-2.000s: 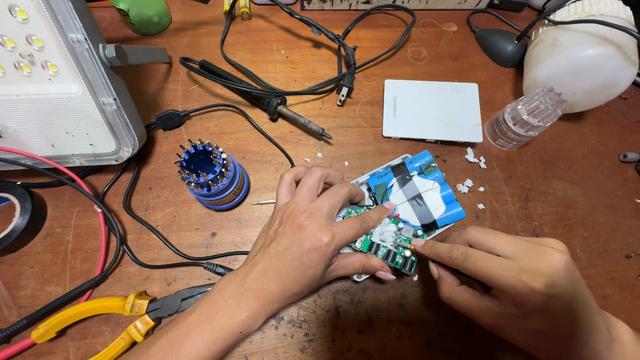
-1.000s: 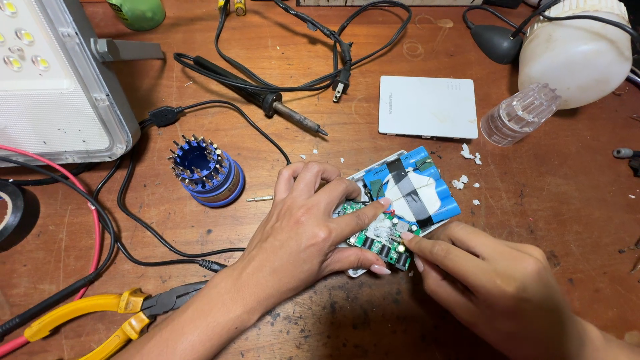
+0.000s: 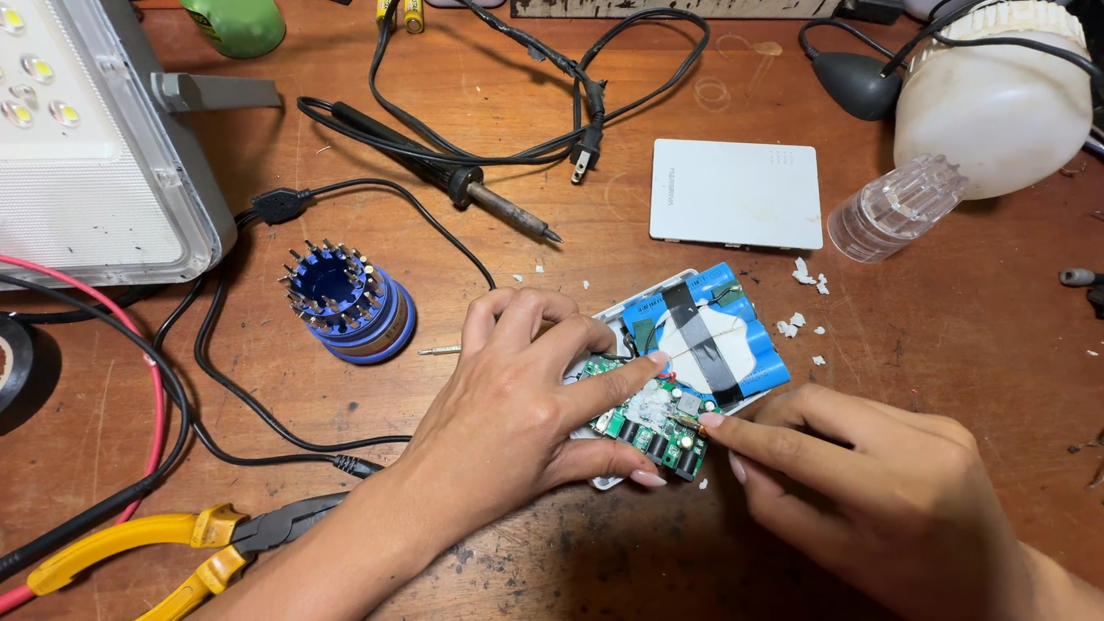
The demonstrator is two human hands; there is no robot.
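A green circuit board (image 3: 638, 423) with black barrel jacks and a whitish residue lies at the lower left of a white plastic case (image 3: 606, 483). Beside it in the case is a blue battery pack (image 3: 763, 349), crossed by black tape over a white patch. My left hand (image 3: 535, 397) grips the board and case, index finger across the board's upper side and thumb along its lower edge. My right hand (image 3: 845, 474) pinches a small pointed metal tool (image 3: 687, 423), its tip at the residue; most of the tool is hidden by the fingers.
Above the case lie a soldering iron (image 3: 509, 211), a white cover (image 3: 736, 194) and a clear plastic cap (image 3: 897, 207). A blue bit holder (image 3: 349, 302), yellow-handled pliers (image 3: 172, 543) and cables stand left, below a floodlight (image 3: 95, 147). White crumbs (image 3: 803, 272) lie near the pack.
The right hand's fingertips have shifted slightly over the board. The left hand keeps its hold on the board and case.
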